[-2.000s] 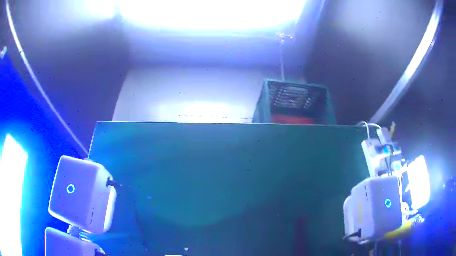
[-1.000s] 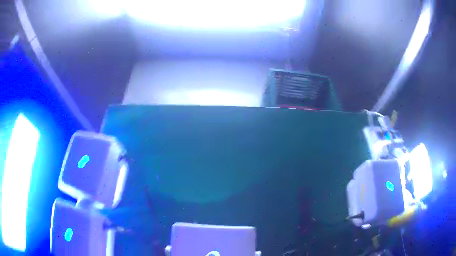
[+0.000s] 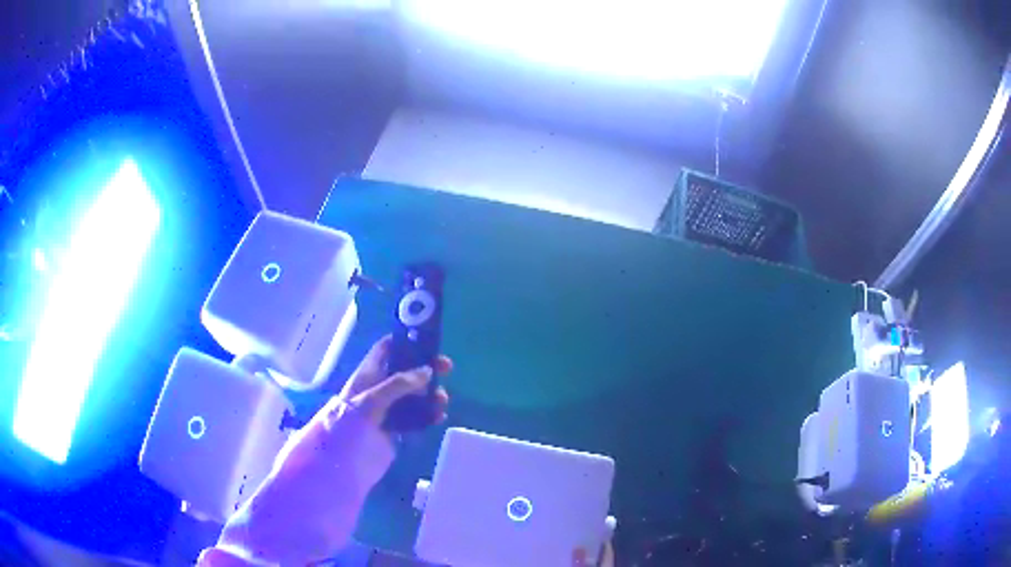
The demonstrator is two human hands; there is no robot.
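My left hand [image 3: 405,388], in a pinkish sleeve, reaches up from the lower left. It is closed around a slim black remote control [image 3: 419,299] with a pale round ring pad, held upright over the bench. A white portable projector [image 3: 488,476] with a glowing ring on top stands at the front centre, cut off by the bottom edge. A small skin-toned patch at its lower right edge may be fingertips of my right hand [image 3: 604,543]; its grip is hidden.
Two white projectors stand at left, one behind [image 3: 277,299] and one nearer [image 3: 211,432], with black leads. Another projector [image 3: 865,432] stands at right beside white adapters [image 3: 887,332] and a yellow item [image 3: 896,505]. A green crate [image 3: 732,216] is beyond the green bench top [image 3: 621,299].
My left hand has come into view with the remote control. The view has tilted and shifted left, and more of the front centre projector shows.
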